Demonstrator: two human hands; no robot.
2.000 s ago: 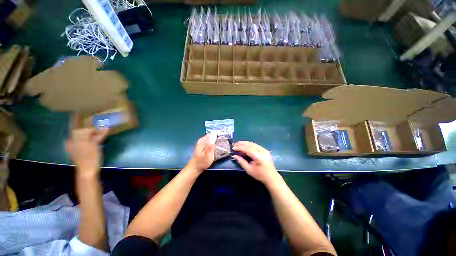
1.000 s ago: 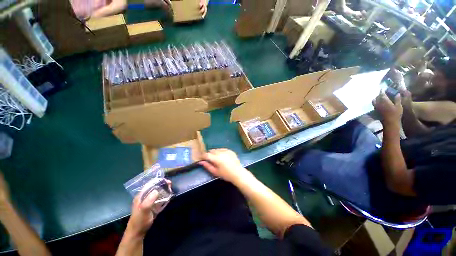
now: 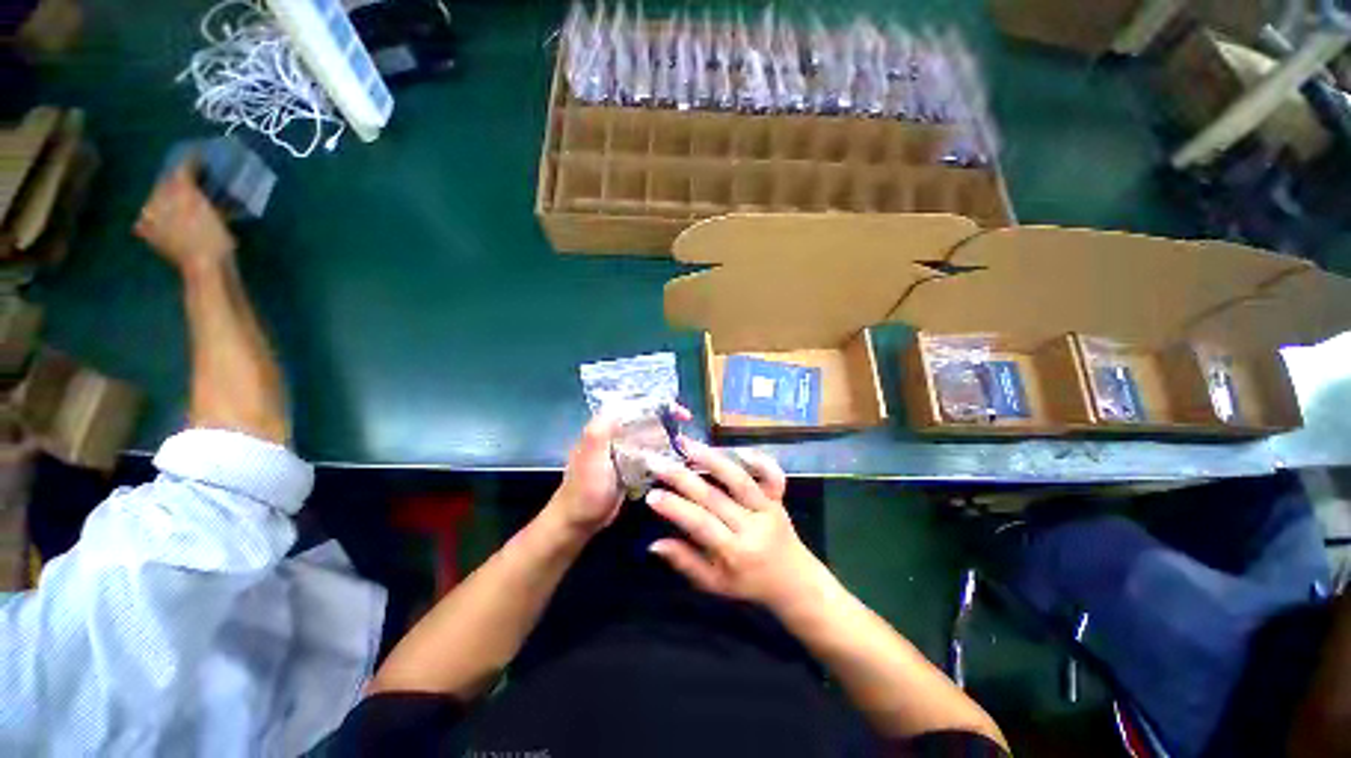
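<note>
A bagged unit (image 3: 646,446), a brownish piece in clear plastic, is held in front of me at the table's near edge. My left hand (image 3: 596,471) grips its left side. My right hand (image 3: 729,526) lies over its right side with the fingers on it. The loose top of the clear plastic bag (image 3: 628,382) sticks up past my fingers. To the right stands an open small carton (image 3: 846,400) with its lid (image 3: 822,267) up. A printed blue card (image 3: 772,388) with a white square code lies in it.
Further right, open cartons (image 3: 1037,427) stand in a row with bagged units and cards. A divider box (image 3: 608,230) with upright bags is behind. A neighbour's hand (image 3: 185,222) touches a grey-blue thing (image 3: 234,175) at left. A power strip (image 3: 344,67) and white cables (image 3: 252,89) lie beyond.
My right hand has let go of the carton and come onto the bagged unit. The carton now stands beside the right-hand row. The view has turned back left.
</note>
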